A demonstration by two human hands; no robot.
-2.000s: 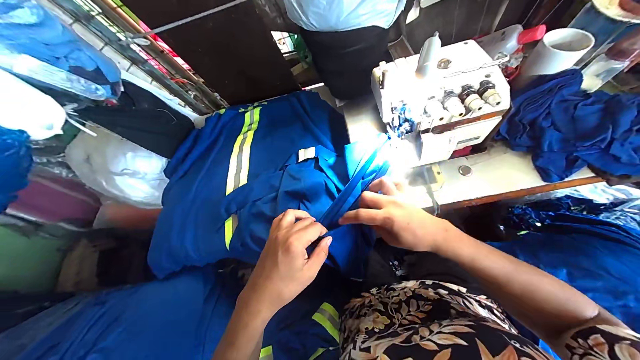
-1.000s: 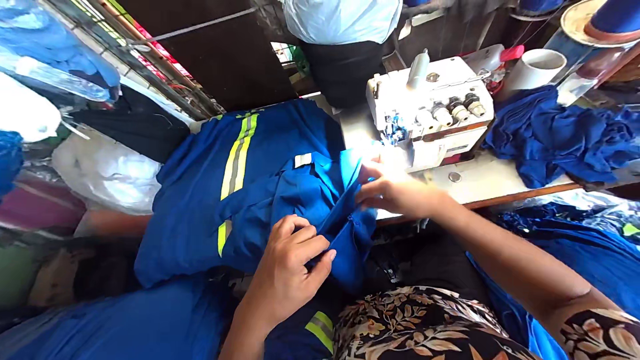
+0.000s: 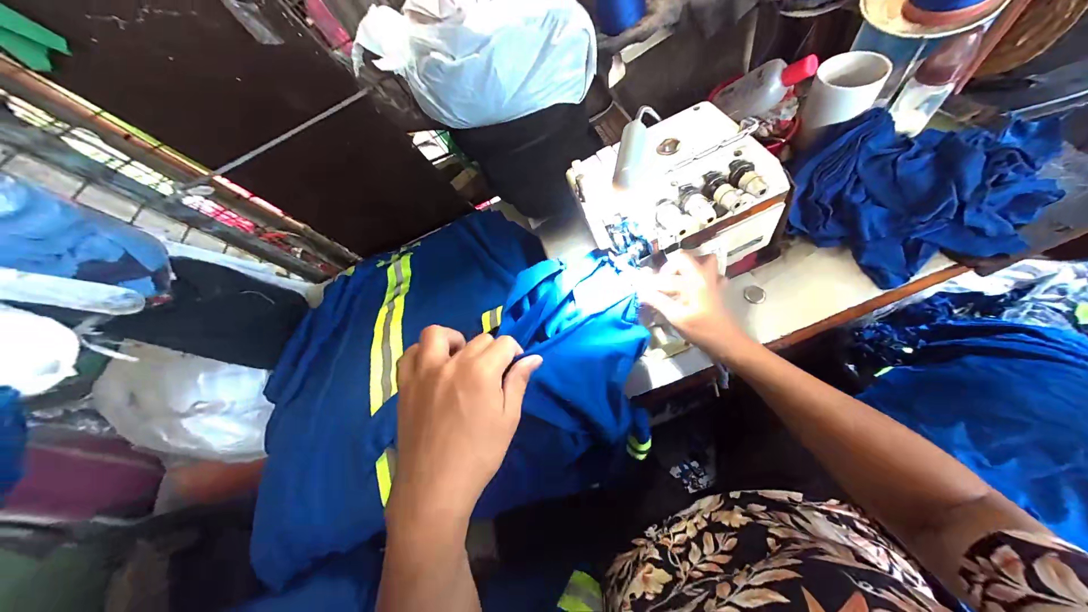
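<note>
A blue work garment with yellow-and-grey reflective tape [image 3: 327, 433] lies spread left of an overlock sewing machine [image 3: 688, 187], its gathered part reaching up to the machine's needle area. My left hand [image 3: 459, 399] is curled on the gathered fabric, gripping it with the fingertips. At the machine's front, my right hand [image 3: 687, 297] holds the fabric's edge close to the needle area; its fingertips are partly washed out by the bright machine lamp. The presser foot is hidden by glare and cloth.
A pile of blue fabric [image 3: 918, 195] lies on the machine table [image 3: 816, 289], right of the machine. Behind it stand a white cup-like container [image 3: 850, 85] and a bottle with a red cap [image 3: 761, 85]. More blue cloth [image 3: 986, 416] lies lower right. A white bag [image 3: 510, 59] sits behind the machine.
The gathered cloth has moved to the machine's needle area. My right hand, lower on the fabric two seconds ago, is now at the machine's front. The view has shifted somewhat.
</note>
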